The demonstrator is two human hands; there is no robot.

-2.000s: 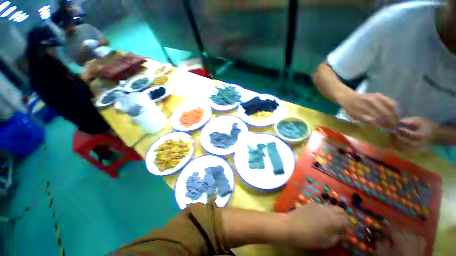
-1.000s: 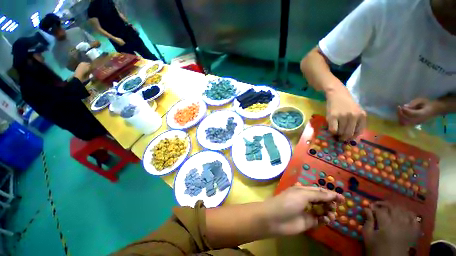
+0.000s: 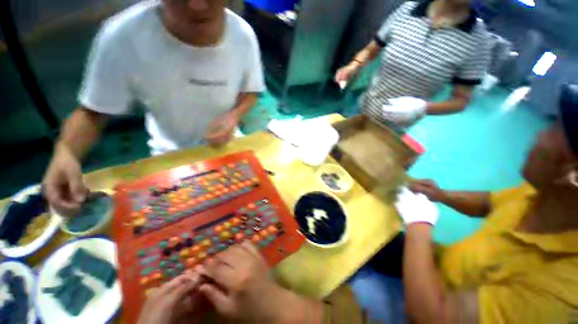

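The red-orange mould plate [image 3: 128,253] lies on the table in front of me, with two banks of round cavities filled with orange, grey-teal and dark pieces. My left hand [image 3: 174,299] and my right hand [image 3: 237,275] are over its near edge, cut off by the picture's bottom. Their fingertips meet, bent inward. Blur hides whether either hand holds a piece. My hands cover part of the near bank.
Plates of teal strips [image 3: 80,278] and dark strips [image 3: 28,218] stand left. A bowl of black pellets [image 3: 320,218], a small bowl [image 3: 334,179] and a cardboard box [image 3: 371,152] stand right. Another person's hand [image 3: 65,183] reaches over the teal bowl [image 3: 92,212]. Other people stand around the table.
The view has swung right, bringing in the black bowl, box and more people. My hands have come together over the mould's near edge. The opposite person's hand has moved from the mould to the teal bowl.
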